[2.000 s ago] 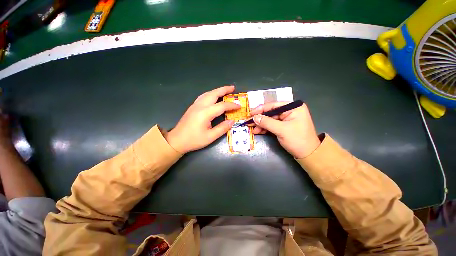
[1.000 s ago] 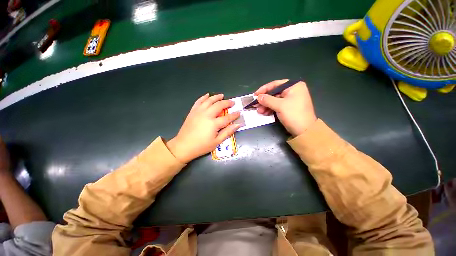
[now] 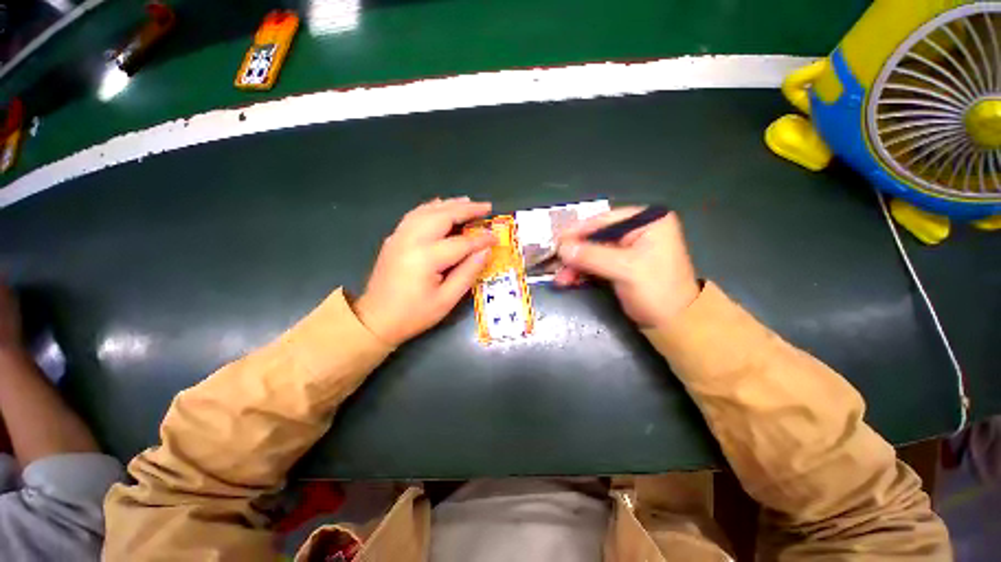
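Observation:
An orange unit (image 3: 504,288) with a white lower part and black marks lies on the dark green worktop. My left hand (image 3: 426,269) rests on its upper left side, fingers on the orange part. A white sticker sheet (image 3: 538,225) with grey patches lies against the unit's right side. My right hand (image 3: 631,263) holds a thin black tool (image 3: 631,224) like a pen over the sheet's right part. The tool's tip is blurred near the sheet. I cannot tell if a sticker is on it.
Beyond the white edge strip (image 3: 439,93), an orange unit (image 3: 267,51) lies on the green belt, with other pieces farther left. A yellow and blue fan (image 3: 867,121) stands at the right, its white cord (image 3: 928,302) running down the worktop. Another person's arm (image 3: 44,384) is at the left edge.
My left hand has come off the sheet, uncovering more of the orange unit. My right hand has moved slightly down with the black tool. The camera view has shifted a little.

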